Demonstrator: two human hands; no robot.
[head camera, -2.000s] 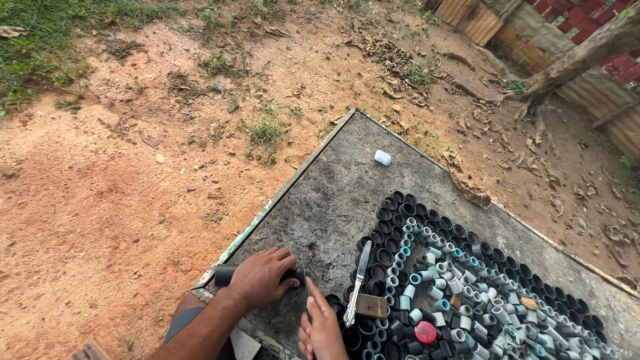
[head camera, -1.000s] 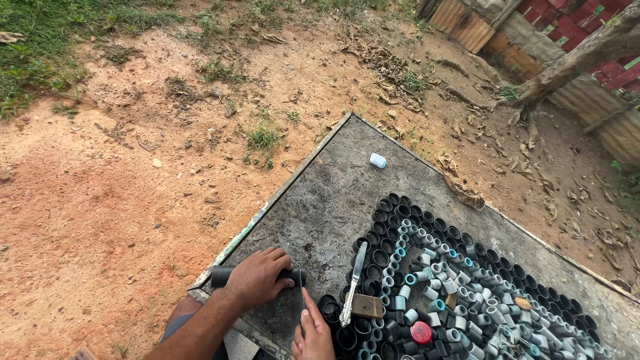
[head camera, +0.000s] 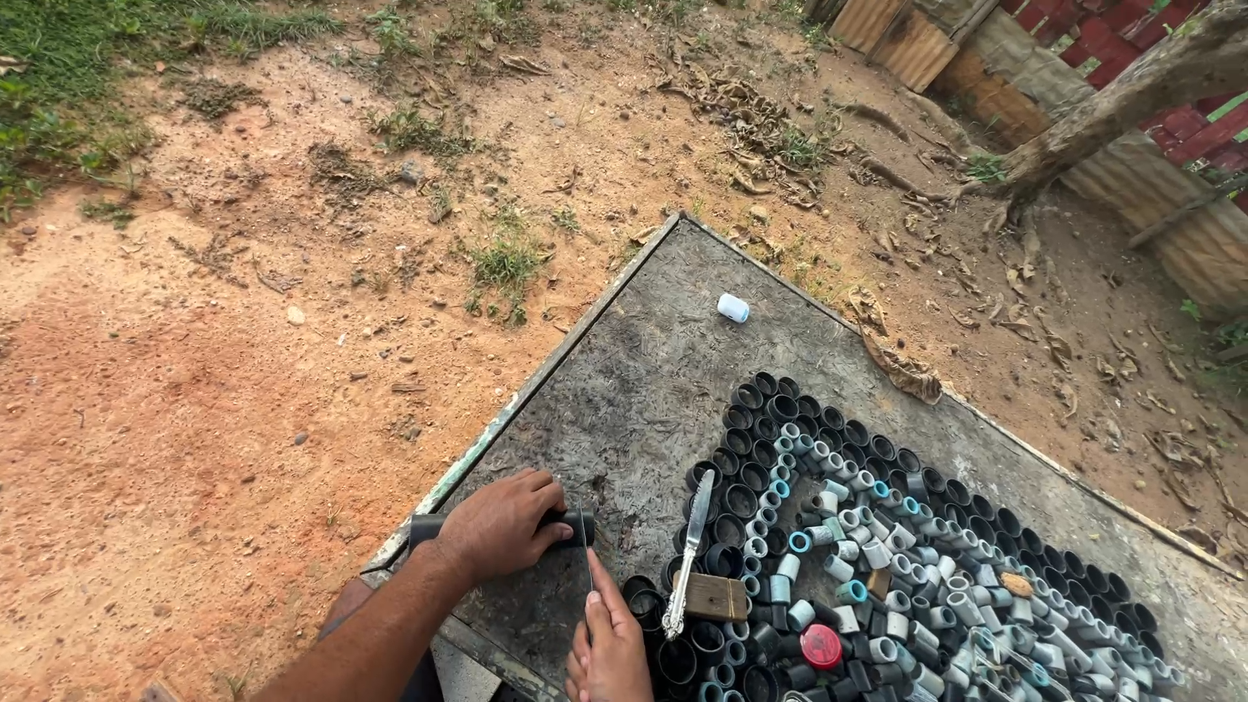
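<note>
My left hand (head camera: 507, 526) grips a black plastic pipe (head camera: 427, 529) and presses it on the grey tabletop (head camera: 614, 390) near its left edge. In my right hand (head camera: 609, 643) is a thin blade (head camera: 587, 551), its edge on the pipe close to the right end; the handle is hidden in my fingers. Right of my hands, a table knife with an ornate silver handle (head camera: 687, 561) lies with its handle against a small wooden block (head camera: 715, 597). Black pipe rings (head camera: 739, 500) stand in rows around many grey and blue pipe pieces (head camera: 877, 554).
A red cap (head camera: 821, 645) sits among the pipe pieces. Near the far corner lies a white cylindrical piece (head camera: 732, 308). Dry leaves (head camera: 902, 361) hang over the table's far right edge. Beyond are bare soil, a tree trunk (head camera: 1092, 117) and a fence (head camera: 1141, 205).
My right hand has shifted slightly around the same spot, with the blade still at the pipe. My left hand has stayed on the pipe.
</note>
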